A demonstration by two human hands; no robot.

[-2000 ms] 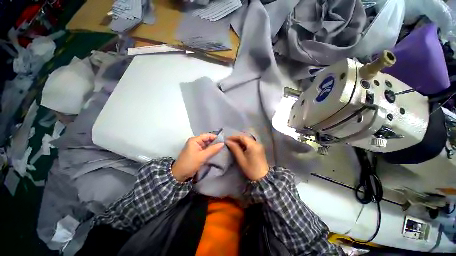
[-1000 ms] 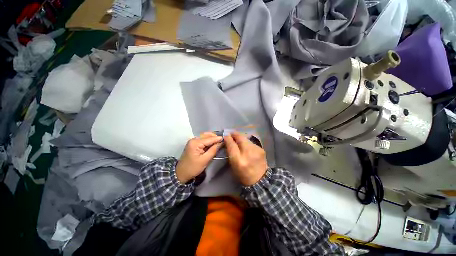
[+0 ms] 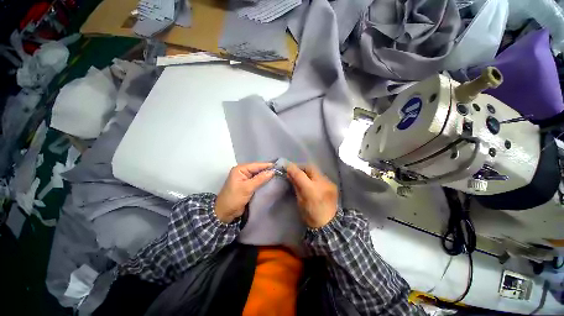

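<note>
A grey garment panel [image 3: 256, 129] lies across the white table, reaches up behind the machine and hangs down over the wearer's lap. My left hand [image 3: 240, 190] pinches a small edge of the grey cloth between thumb and fingers. My right hand [image 3: 315, 196] pinches the same edge just beside it, the fingertips nearly touching. A small folded bit of cloth shows between the fingertips. Whether the right hand also holds a thin tool cannot be told. The cream-white sewing machine head [image 3: 433, 133] stands to the right, its lamp lit.
Stacked cut pieces [image 3: 256, 43] lie on the brown board [image 3: 201, 37] at the back. A white strip [image 3: 192, 60] lies at its edge. Grey cloth heaps [image 3: 136, 210] hang at left. A purple cloth [image 3: 525, 74] is behind the machine, a black cable [image 3: 459, 231] at right.
The raised bunch of cloth has been lowered and lies flatter below the hands. A thin light line seen under the fingers one second ago no longer shows. The right hand has turned slightly.
</note>
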